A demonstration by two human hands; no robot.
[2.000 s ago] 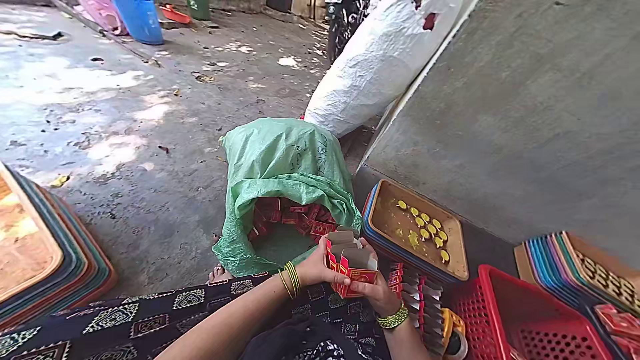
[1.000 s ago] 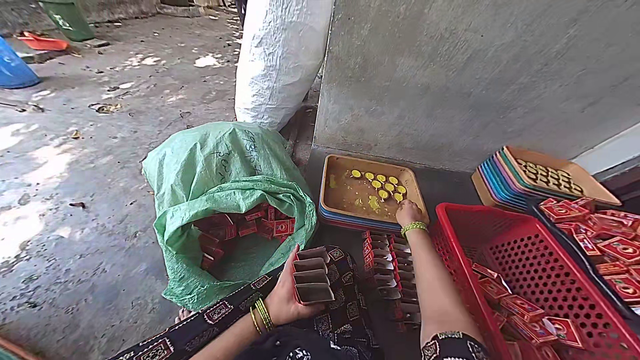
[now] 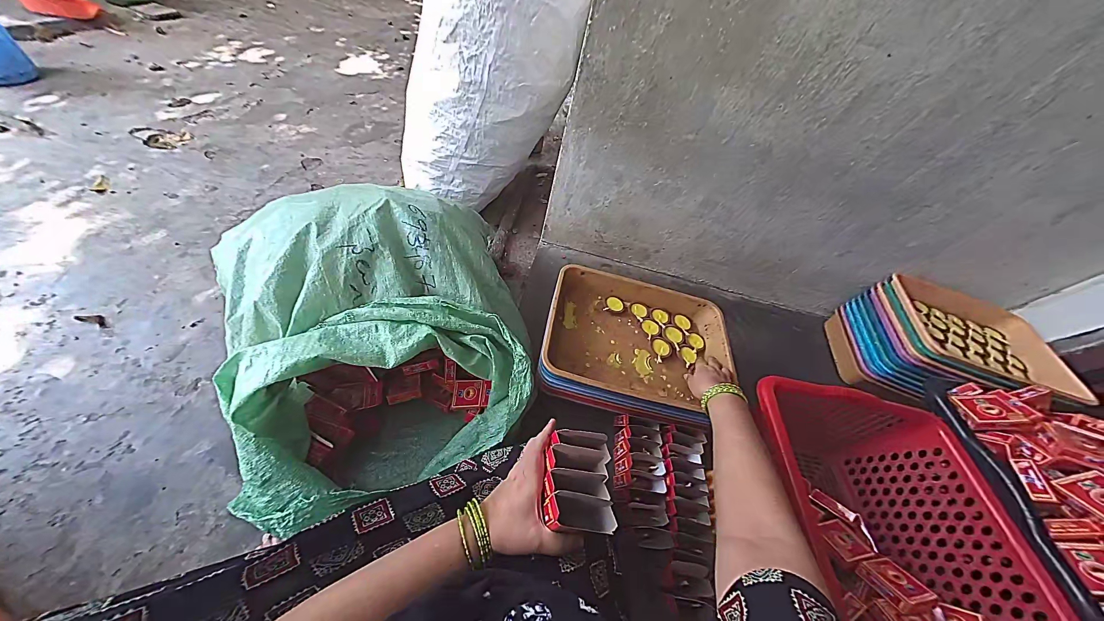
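Several small red cardboard boxes (image 3: pixel 580 483), stacked side by side with their open ends up, are held in my left hand (image 3: pixel 524 504) above the patterned cloth on my lap. My right hand (image 3: pixel 709 376) reaches into the brown tray (image 3: pixel 595 362) at its lower right corner, by the small round yellow-topped pieces (image 3: pixel 673 335); its fingertips are partly hidden, and whether they hold a piece I cannot tell. Rows of open red boxes (image 3: pixel 640 474) stand between my forearms. To the left, a green woven sack (image 3: pixel 371 259) lies with its mouth towards me, red boxes (image 3: pixel 345 397) inside.
A red perforated plastic basket (image 3: pixel 914 483) holding red boxes is right of my right forearm. Beyond it are more red boxes (image 3: pixel 1078 483) and a stack of trays (image 3: pixel 888 345) with round pieces on top. A white sack (image 3: pixel 483 95) leans by the grey wall (image 3: pixel 819 147).
Two seconds ago both hands were together on the red boxes. My right hand has since moved to the brown tray, while my left keeps the boxes. The view has swung to the right.
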